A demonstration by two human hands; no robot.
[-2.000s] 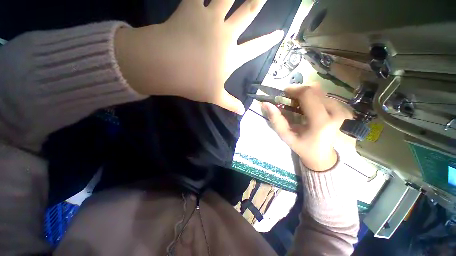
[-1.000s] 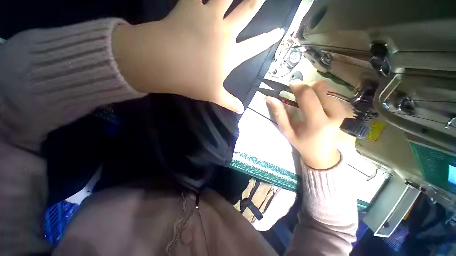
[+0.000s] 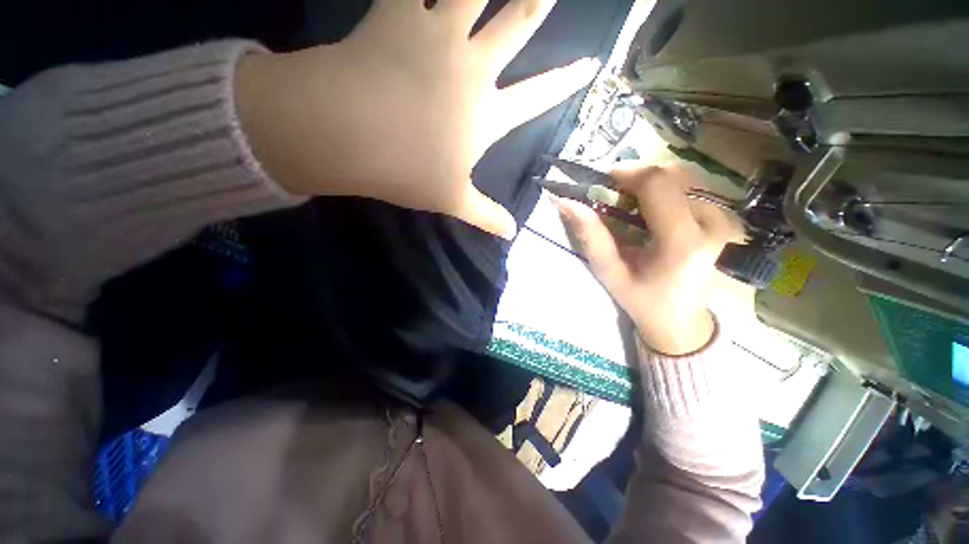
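A black fabric panel point(image 3: 409, 287) lies over the white table and drapes towards the lap. My left hand point(image 3: 393, 117) is spread flat on it, fingers apart, its upper fingertips cut off by the top edge. My right hand point(image 3: 664, 255) holds dark thread snips point(image 3: 579, 183). Their two blades are apart, with the tips at the panel's edge, right of my left thumb. The sewing machine's needle area point(image 3: 616, 115) is brightly lit just above the snips, and the needle itself is not clear.
The cream machine head point(image 3: 893, 159) fills the upper right, with a black ribbed knob point(image 3: 749, 264) and bent metal rod point(image 3: 813, 197). A green table edge point(image 3: 563, 367), narrow pale tray point(image 3: 839, 444), blue plastic crate point(image 3: 125, 468) and tan item with black strips point(image 3: 553, 430) also show.
The snips moved slightly right off the panel's edge, then back to it with the blades more widely apart. My left hand has stayed nearly still on the fabric.
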